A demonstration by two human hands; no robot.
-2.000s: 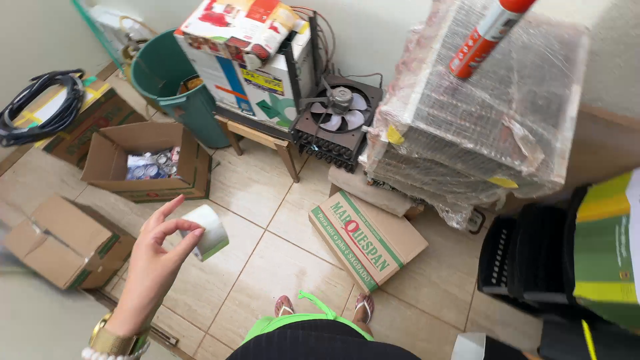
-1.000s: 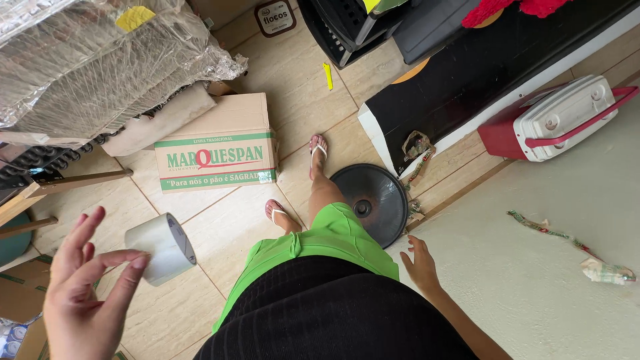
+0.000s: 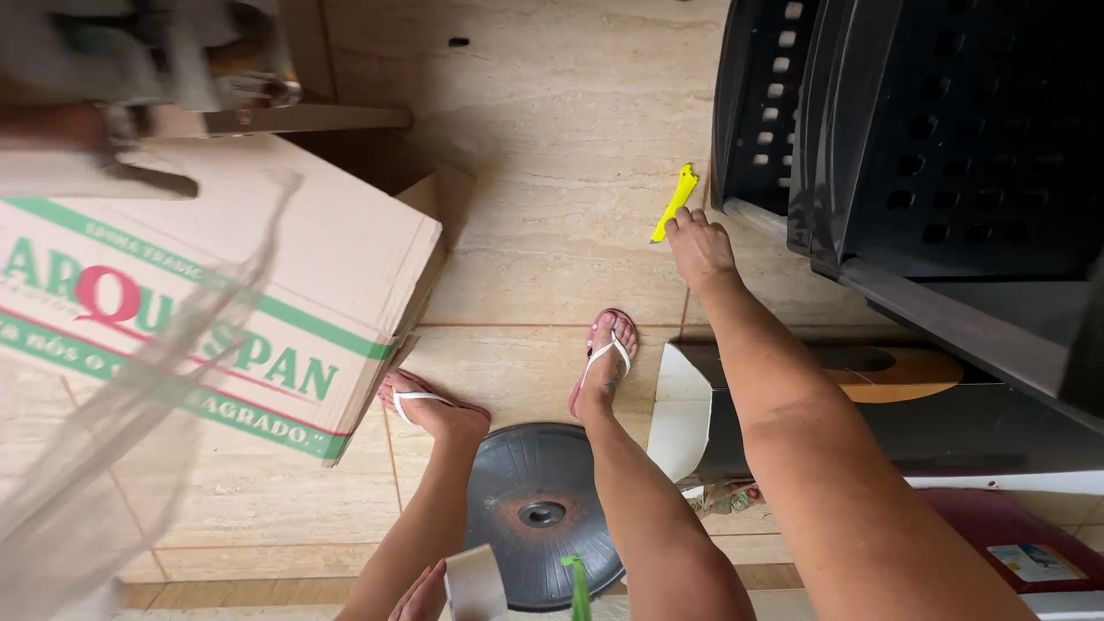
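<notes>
My right hand (image 3: 700,246) reaches down to the tiled floor, its fingers at the lower end of a yellow utility knife (image 3: 675,203). Whether the fingers have closed on the knife cannot be made out. At the bottom edge, my left hand (image 3: 421,595) is partly in view beside a roll of tape (image 3: 477,584); most of that hand is cut off, but its fingers touch the roll. A printed cardboard box (image 3: 216,293) lies to the left of my feet.
A round black base (image 3: 542,515) lies beneath my legs. Black plastic crates (image 3: 949,155) stand at the right, above a long black box (image 3: 975,431). A red and white cooler (image 3: 1009,535) is at the lower right. Blurred clear plastic (image 3: 129,448) hangs over the cardboard box.
My right hand has moved from beside my body down to the yellow knife on the floor. The tape roll, held up by my left hand before, is now low at the frame's bottom. The view has come closer to the floor.
</notes>
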